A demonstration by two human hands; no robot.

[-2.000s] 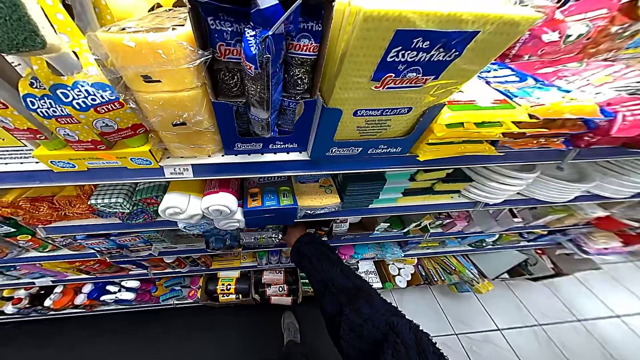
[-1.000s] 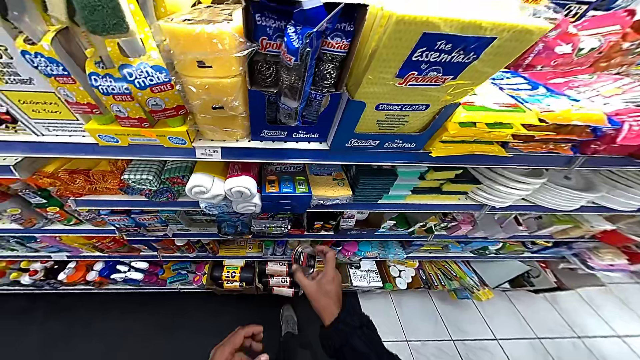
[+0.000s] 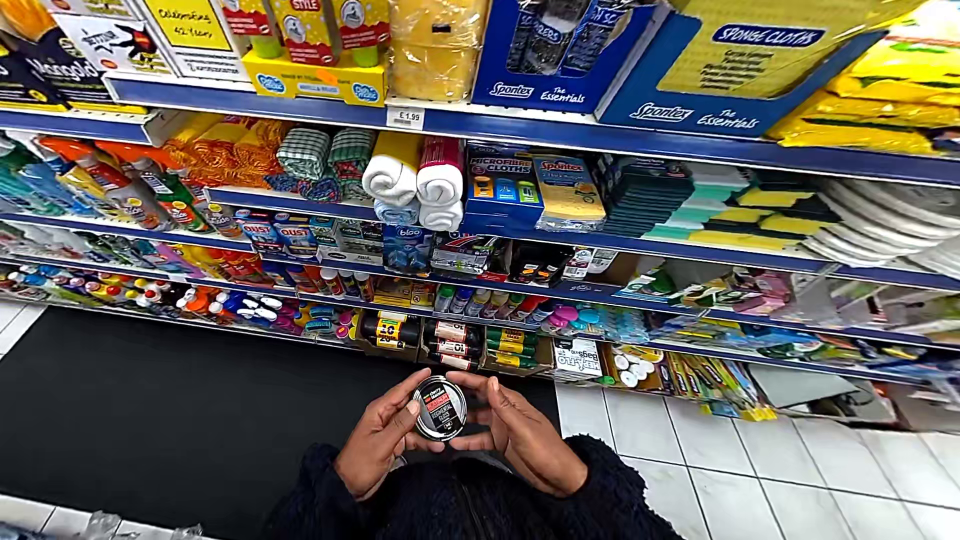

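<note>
A small round tin with a black and red printed lid (image 3: 440,409) is held upright between both hands in front of my body, its lid facing me. My left hand (image 3: 382,435) grips its left edge with the thumb at the rim and fingers behind and below. My right hand (image 3: 517,431) is at the tin's right side, its fingertips at the upper and lower edge and its palm turned inward. Dark fuzzy sleeves cover both wrists.
Shop shelves (image 3: 480,120) cross the view, with microfibre cloths (image 3: 504,184), rolled white cloths (image 3: 391,180), spray bottles (image 3: 165,191) and white plates (image 3: 870,217). Rolls of bags (image 3: 450,341) fill low boxes. A black mat (image 3: 187,420) and white floor tiles (image 3: 712,465) lie below.
My right hand was at the lower shelves and has drawn back toward my body, bringing a round tin. My left hand has come up and now holds it too.
</note>
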